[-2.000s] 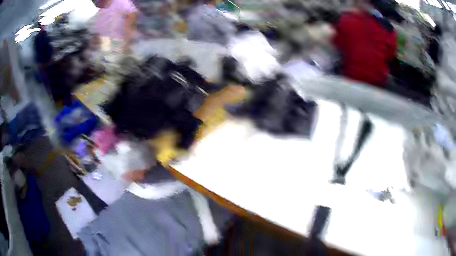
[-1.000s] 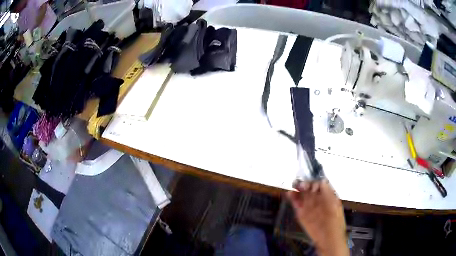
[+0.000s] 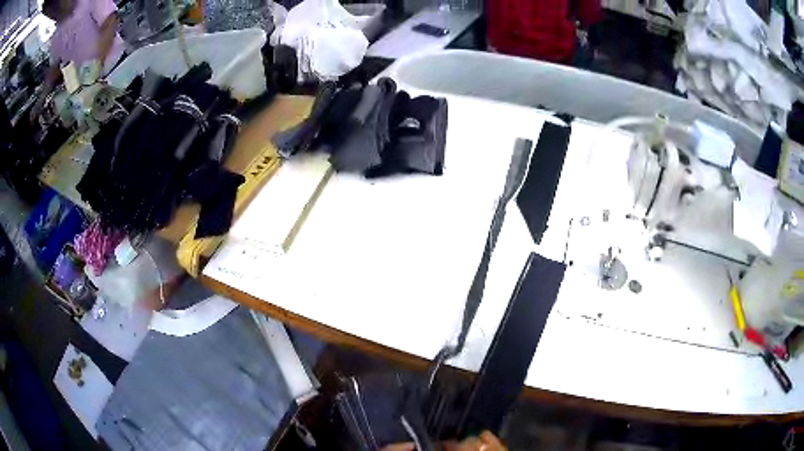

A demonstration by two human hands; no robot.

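Observation:
A flat black strip (image 3: pixel 522 321) lies across the table's front edge and hangs towards my lap. My right hand (image 3: pixel 483 442) shows only as fingers at the bottom rim, at the strip's lower end and seemingly gripping it. My left hand (image 3: pixel 397 447) is a sliver of skin at the bottom rim, beside thin dark strips (image 3: pixel 353 410); its grip is hidden. A narrow grey strip (image 3: pixel 491 255) runs down the table to the front edge. Another black piece (image 3: pixel 544 181) with a pointed lower end lies behind the first strip.
The white sewing machine (image 3: pixel 657 176) stands at right, with a yellow-handled tool (image 3: pixel 737 304) and red-and-black snips (image 3: pixel 769 357). Folded dark pieces (image 3: pixel 419 132), a pale board (image 3: pixel 282 198) and tied black bundles (image 3: pixel 145 158) are at left. A person in red (image 3: pixel 533 26) is behind the tub (image 3: pixel 476 75).
My right hand has moved down from the table's front edge to the bottom rim. The black strip has come down with it over the edge. The view has shifted slightly.

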